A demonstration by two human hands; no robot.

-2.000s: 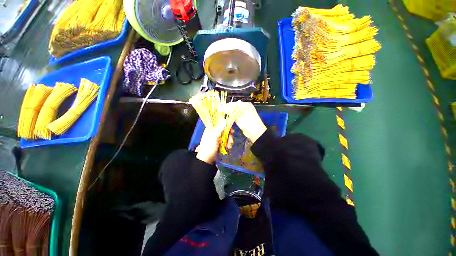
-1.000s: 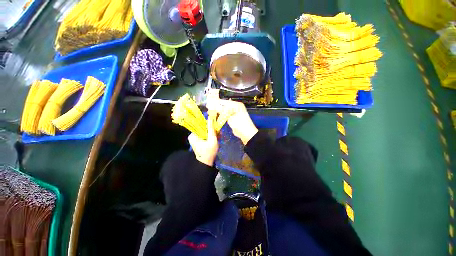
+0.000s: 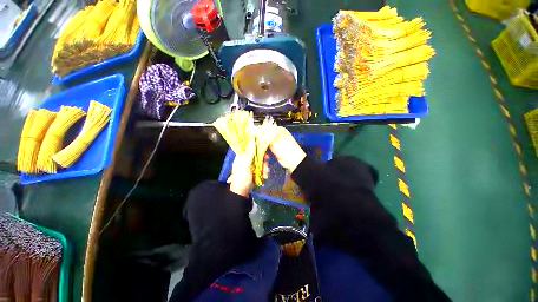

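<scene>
Thin yellow lead wires (image 3: 237,134) stand fanned above my left hand (image 3: 242,171), which is closed round their lower part. My right hand (image 3: 282,146) is closer to the bench edge, its fingers at the pale upper ends of a second group of wires beside the fan. Wire tails hang between the two hands. The fingertips are small and blurred. The teal machine (image 3: 265,82) with its round silver face is just beyond the hands. A blue scrap tray (image 3: 312,141), speckled with yellow-brown bits, lies below them, partly hidden by hands and sleeves.
A blue tray (image 3: 422,107) of layered yellow wires is right of the machine. A blue tray (image 3: 100,141) with yellow bundles is at left, another behind it. A fan (image 3: 183,29), black scissors (image 3: 216,87) and patterned cloth (image 3: 159,88) are left of the machine. Brown wires (image 3: 26,271) are lower left.
Compared with one second ago, the fanned wires are more upright and nearer the middle, and the tails show lower between the hands. The whole view has shifted slightly.
</scene>
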